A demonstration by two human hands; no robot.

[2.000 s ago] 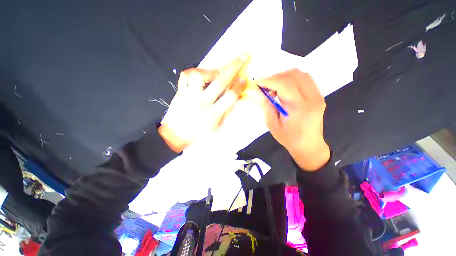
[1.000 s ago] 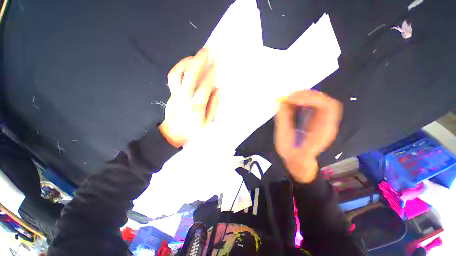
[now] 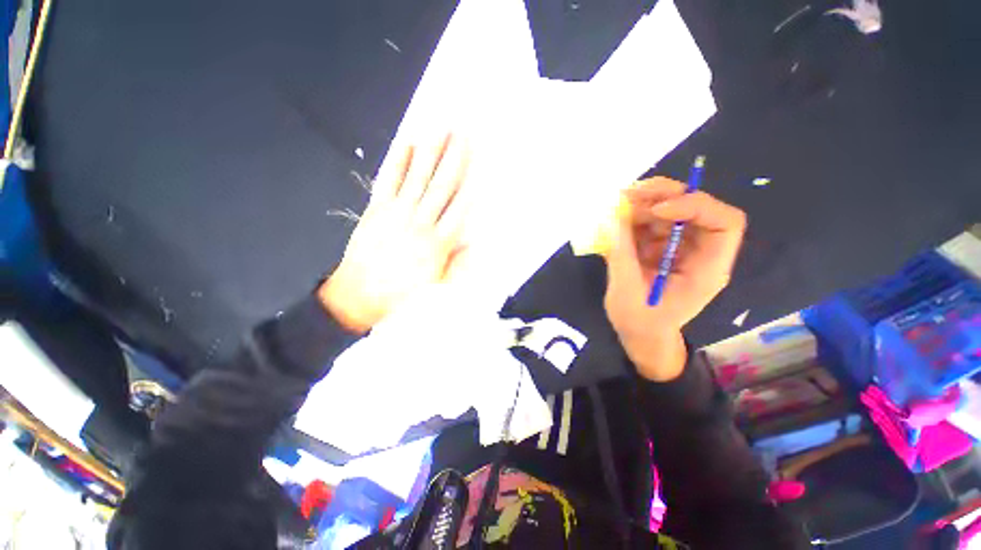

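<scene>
The bright white fabric panels (image 3: pixel 538 161) lie on the black cloth, with a V-shaped notch at the far end. My left hand (image 3: pixel 403 236) lies flat on their left part, fingers spread, holding nothing visible; it is partly washed out. My right hand (image 3: pixel 678 258) is beside the panels' right edge and holds the blue pen (image 3: pixel 672 247) across its fingers, tip end pointing up. The small yellow template (image 3: pixel 602 231) is pinched at my right fingertips and is washed out to a glow.
Black cloth (image 3: pixel 215 140) covers the table, with threads and lint on it. A pale scrap (image 3: pixel 863 14) lies at the far right. Smaller white pieces (image 3: pixel 511 397) lie near my body. Blue crates (image 3: pixel 925 333) and pink cloth (image 3: pixel 914 424) are below the right edge.
My right hand has moved right, away from the marking spot, with the pen turned in its fingers. The yellow template has left my left hand and is at my right fingertips. My left fingers have spread flat.
</scene>
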